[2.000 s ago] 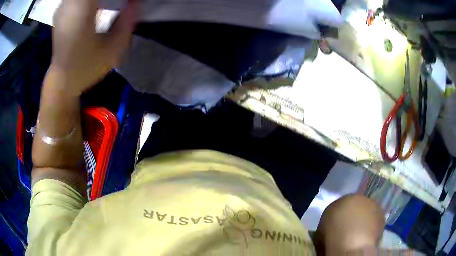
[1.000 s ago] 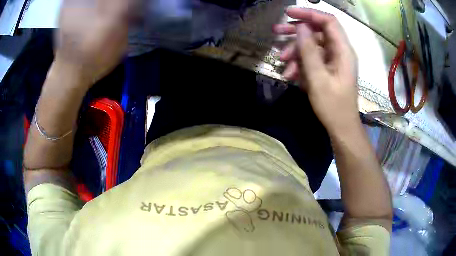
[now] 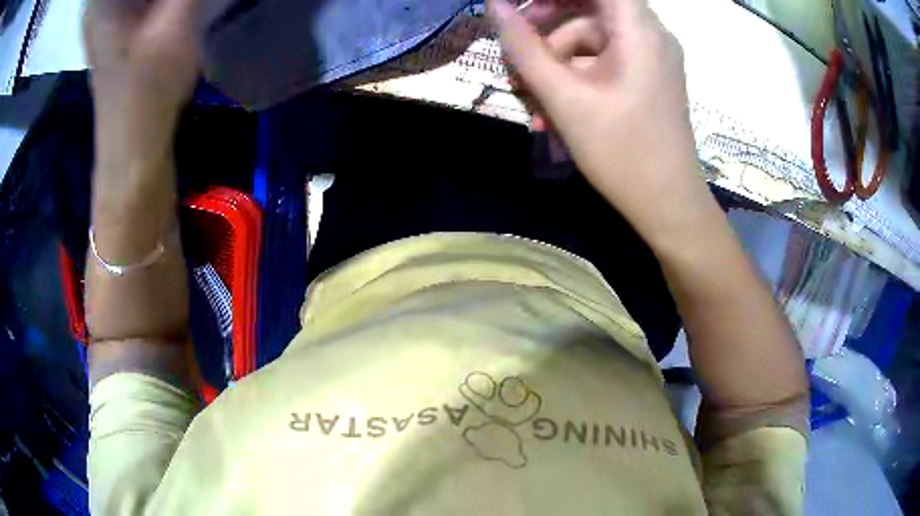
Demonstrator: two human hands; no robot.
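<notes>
A dark navy cloth piece with a blue-grey part point(image 3: 383, 30) lies over the table's front edge at the top of the view. My left hand point(image 3: 146, 45) is at the upper left by the cloth's left end, cut off by the top edge; its fingertips are not clear. My right hand point(image 3: 605, 76) is at the cloth's right end, with thumb and fingers pinched together at the cloth's edge. The fabric scissors point(image 3: 847, 131) with red-orange handles lie on the table at the right. Black thread snips point(image 3: 881, 81) lie beside them.
The white table's worn front edge point(image 3: 746, 171) has ruler markings. A red-rimmed basket point(image 3: 245, 272) with a blue frame stands at the lower left. Clear plastic point(image 3: 857, 388) shows at the lower right, below the table.
The cloth has been drawn towards the table's front edge. My right hand came in from outside the view, open and spread, and now pinches at the cloth's right end.
</notes>
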